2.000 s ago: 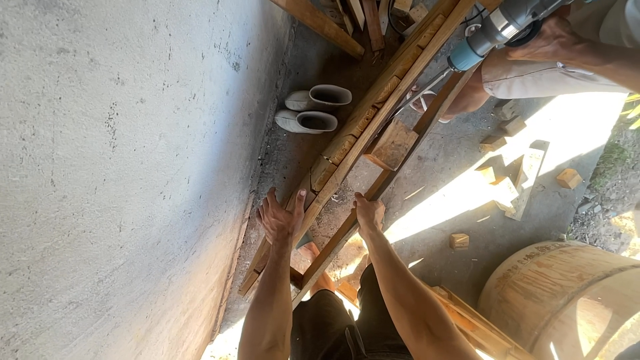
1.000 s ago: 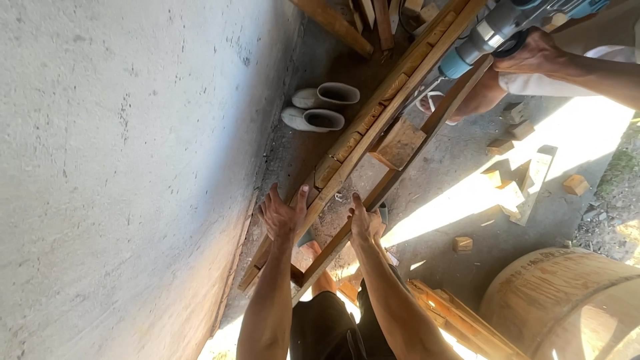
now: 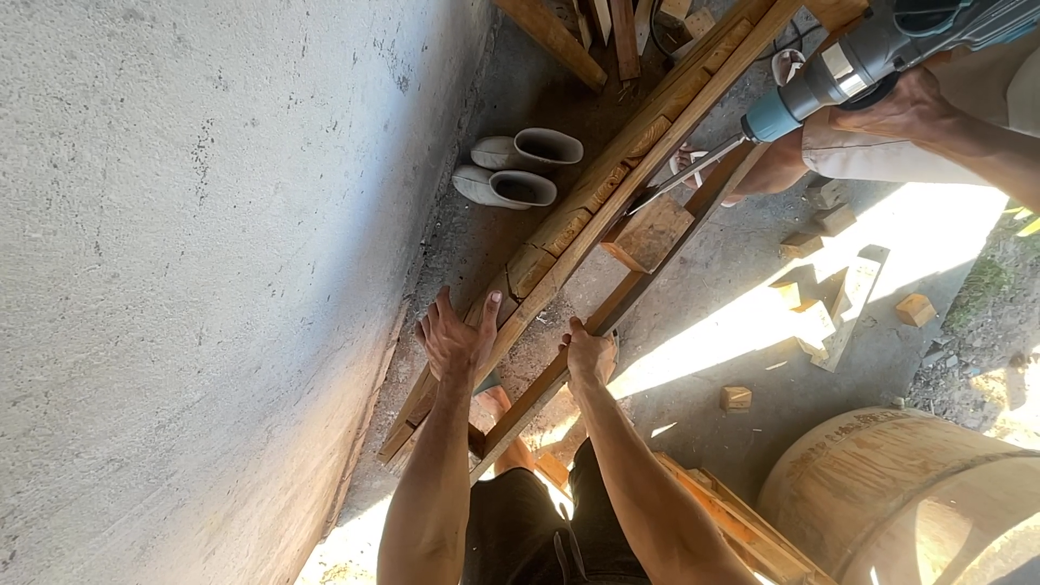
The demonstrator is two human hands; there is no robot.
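Note:
A long wooden beam [image 3: 532, 268] with notches runs diagonally up to the right. Alongside it lies a frame of two wooden rails, and a wooden block [image 3: 652, 232] sits between them. My left hand [image 3: 457, 337] rests at the beam's near end, fingers spread and thumb raised. My right hand [image 3: 589, 355] grips the right wooden rail [image 3: 621, 305]. At the upper right another person's hand [image 3: 902, 106] holds a rotary hammer [image 3: 845, 73]; its long bit [image 3: 699, 166] reaches the left rail beside the block.
A rough wall [image 3: 203, 203] stands on the left. Grey rubber boots [image 3: 508, 188] stand beside it. Several small wood blocks [image 3: 916, 309] and a board [image 3: 853, 305] lie on the floor at right, near a large round container [image 3: 894, 479]. Timber pieces [image 3: 561, 41] lie at the top.
My right hand, with fingers raised a second ago, has closed around the right rail again. The other person's rotary hammer has shifted slightly, its bit now close to the block. My left hand stays by the beam.

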